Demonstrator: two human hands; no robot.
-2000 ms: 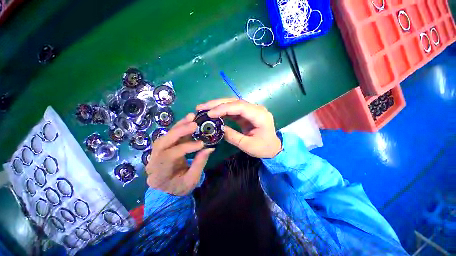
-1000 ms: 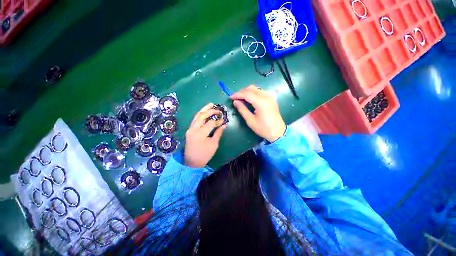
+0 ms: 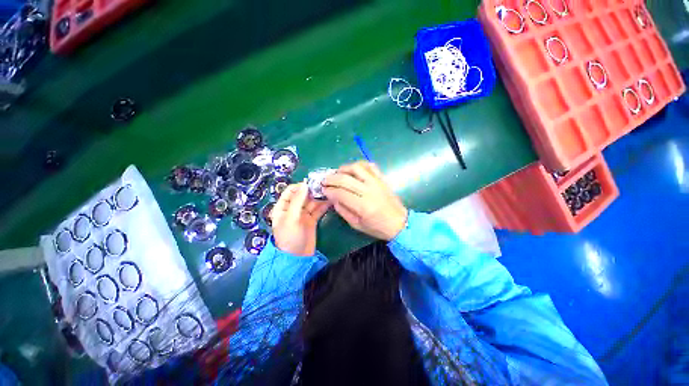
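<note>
My left hand (image 3: 297,221) and my right hand (image 3: 368,200) meet in front of me and both grip one small round unit (image 3: 319,183), mostly covered by the fingers; its visible face looks pale and silvery. A blue stick (image 3: 363,148) shows just beyond my right hand's fingers, apparently lying on the bench. A loose pile of dark round units with silver rims (image 3: 245,173) lies to the left of my hands, with shiny clear film among them.
A white sheet (image 3: 151,260) with rows of metal rings is at left. Beyond my right hand are black tweezers (image 3: 452,139), a black ring (image 3: 419,121) and a blue box (image 3: 483,71) of white rings. A coral tray (image 3: 555,148) stands at right above a coral bin (image 3: 521,197).
My right hand has left the blue stick and joined my left hand on the round unit. The unit's visible face now looks pale instead of dark. The view has shifted.
</note>
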